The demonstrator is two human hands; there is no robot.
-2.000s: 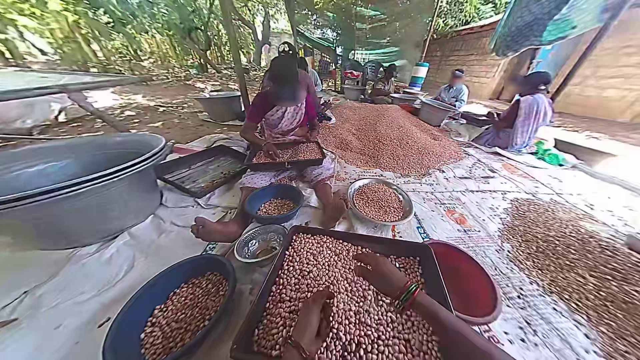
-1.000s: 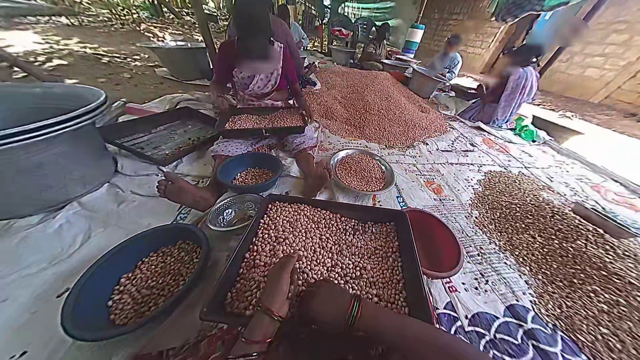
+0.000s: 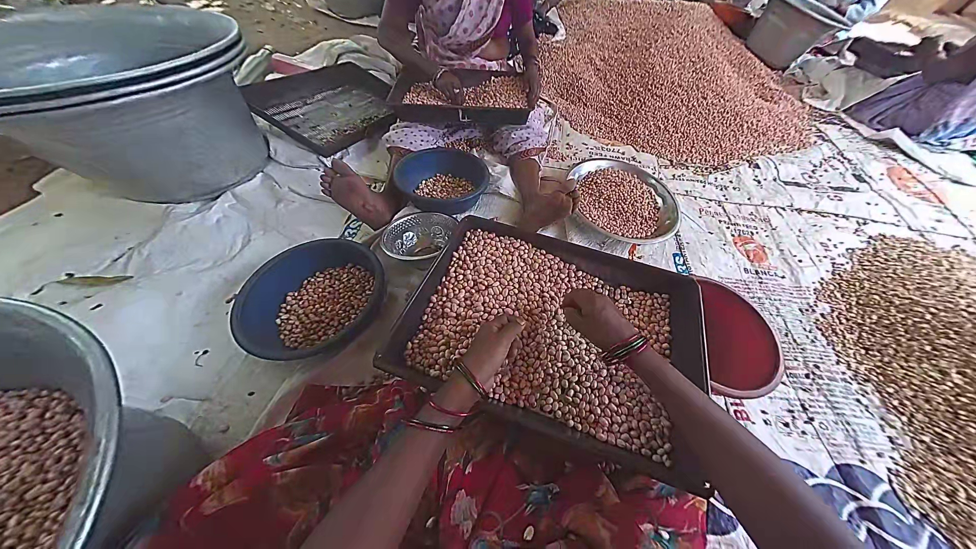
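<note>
A dark rectangular tray [image 3: 690, 320] rests on my lap, filled with pinkish-brown peanut kernels [image 3: 526, 282]. My left hand [image 3: 492, 352] is low over the kernels near the tray's middle, its fingertips drawn together; whether a kernel is between them cannot be made out. To its right, my right hand [image 3: 598, 319] touches or hovers just above the kernels, fingers curled, and what they hold is hidden. Bangles circle both wrists. Left of the tray stands a blue basin [image 3: 248, 305] with kernels in it. A red basin [image 3: 740, 339] is partly under the tray's right edge.
Opposite me a person [image 3: 465, 38] works at another tray [image 3: 457, 114], with a smaller blue bowl [image 3: 404, 179], a perforated metal bowl [image 3: 418, 235] and a steel plate of kernels [image 3: 671, 217] nearby. Large metal tubs [image 3: 152, 130] stand left. Heaps of kernels [image 3: 671, 84] lie on the sheet.
The view has tilted down and left, bringing a metal tub of kernels into sight at lower left. My hands, close together at the tray's near side one second ago, are now further apart over its middle.
</note>
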